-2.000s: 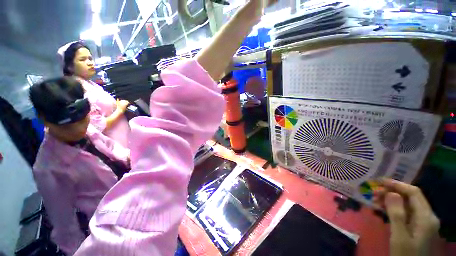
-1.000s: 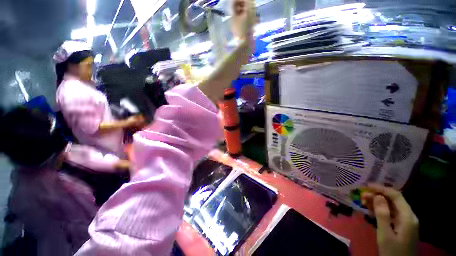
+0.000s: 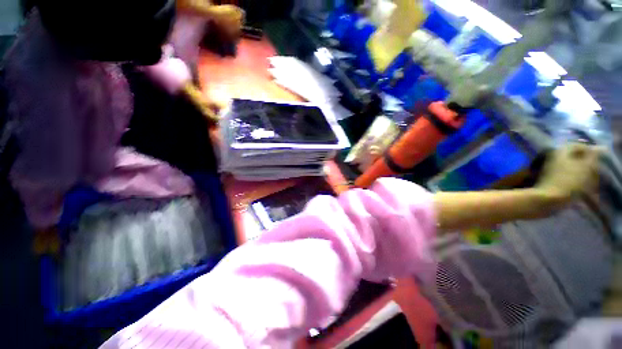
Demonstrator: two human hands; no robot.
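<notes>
My left arm crosses the picture in a pink sleeve, and my left hand (image 3: 576, 169) is at the right, beyond the chart's edge. Its fingers look bent, but blur hides whether they hold anything. The camera test chart (image 3: 491, 290) stands tilted at the lower right, partly behind my arm. A black tablet (image 3: 283, 206) lies on the bench, partly covered by my sleeve. Another dark tablet (image 3: 389, 334) with a pale sheet edge shows at the bottom. My right hand is not in view.
A stack of tablets with sheets between (image 3: 283, 160) sits on the red-pink bench (image 3: 242, 71). An orange cylinder with black bands (image 3: 412, 140) stands behind. A blue crate (image 3: 129, 307) packed with grey-edged slabs is at lower left. Two people's pink sleeves and hands are close at upper left.
The view has swung left and tilted, bringing the crate and tablet stack into sight. My left hand now shows at the right instead of the top. My right hand has left the picture.
</notes>
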